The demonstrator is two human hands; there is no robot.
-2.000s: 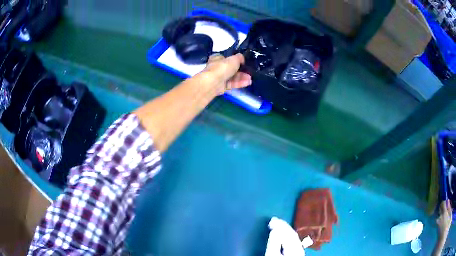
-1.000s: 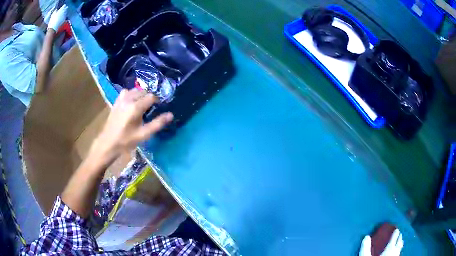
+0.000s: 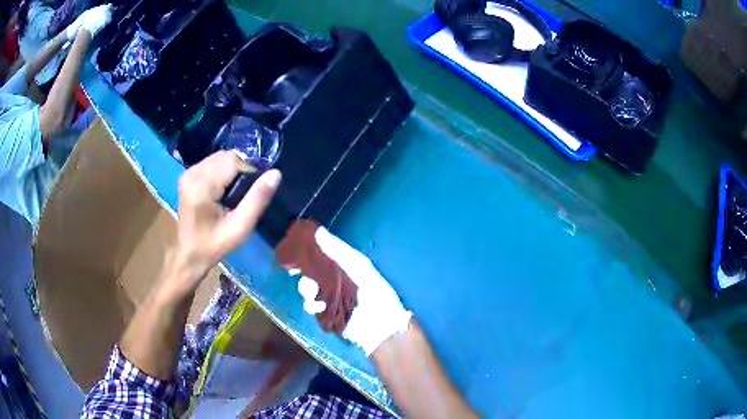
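Observation:
A black blister tray [image 3: 344,147] stands tilted at the left part of the bench, with a clear bag [image 3: 246,141] in its round hollow and glossy black parts inside. My left hand [image 3: 217,209], bare, grips the tray's near corner with thumb and fingers. My right hand [image 3: 360,299], in a white glove, holds a bunched reddish-brown cloth [image 3: 323,278]. The cloth is at the tray's lower near corner; whether it touches cannot be told.
Another black tray [image 3: 176,74] stands behind. On the green line, a blue-rimmed tray [image 3: 500,86] carries black headphones [image 3: 483,33] and a black tray [image 3: 594,98]. An open carton [image 3: 82,270] is below the bench edge. Another worker's gloved hand [image 3: 88,20] is at top left.
My left hand has closed on the tray, which is now tilted. My gloved right hand has moved left with the cloth, from the bottom right to the tray's near corner.

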